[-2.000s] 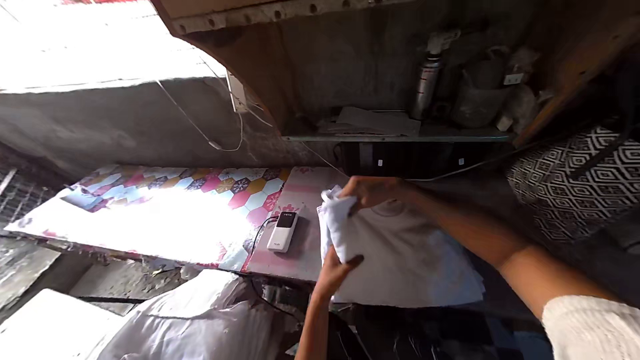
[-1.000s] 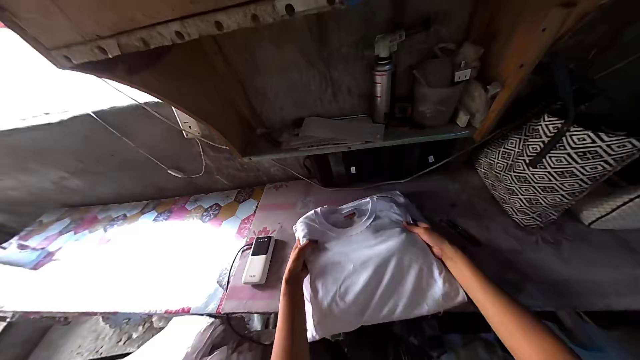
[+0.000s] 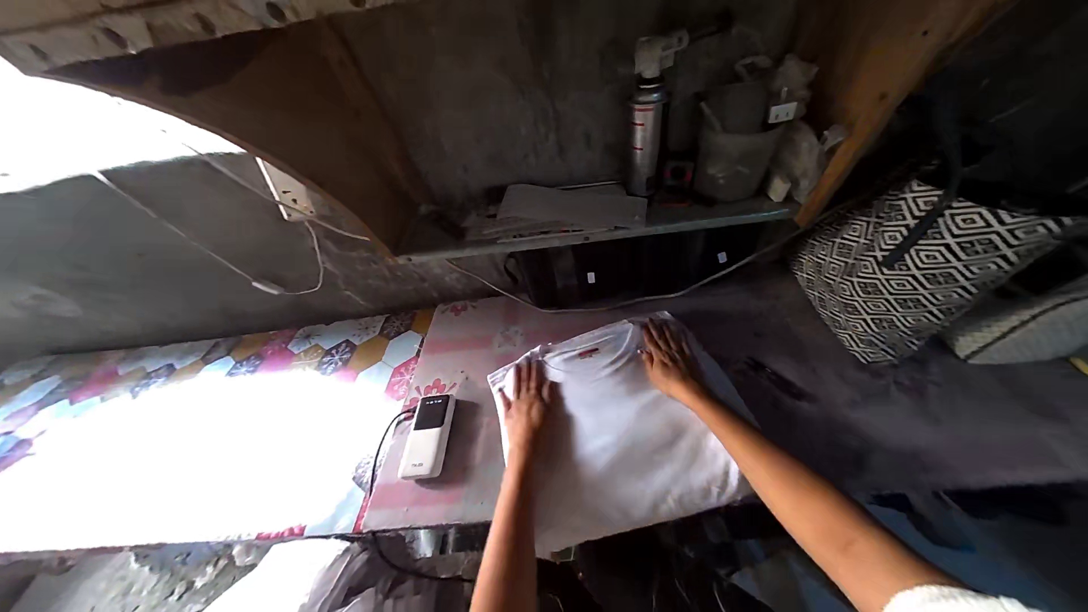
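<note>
A white T-shirt (image 3: 612,433) lies folded on the covered tabletop, its neckline and small red label toward the wall and its lower part at the table's near edge. My left hand (image 3: 525,408) rests flat on the shirt's left shoulder, fingers a little apart. On the right shoulder, beside the collar, my right hand (image 3: 670,361) is laid flat with its fingers spread. Neither hand grips the cloth. A white power bank (image 3: 427,438) with a dark display and a black cable lies left of the shirt.
Above the table's back, a shelf (image 3: 714,219) holds papers (image 3: 571,206), a gas torch canister (image 3: 646,140) and a plastic tub (image 3: 735,161). A black-and-white patterned bag (image 3: 901,263) stands at the right. A white cable (image 3: 629,303) runs below the shelf, and a power outlet (image 3: 287,189) hangs at the left.
The shirt, bunched between my hands two seconds ago, now lies spread in a folded shape. Since one second ago both hands have moved from its side edges onto its shoulders.
</note>
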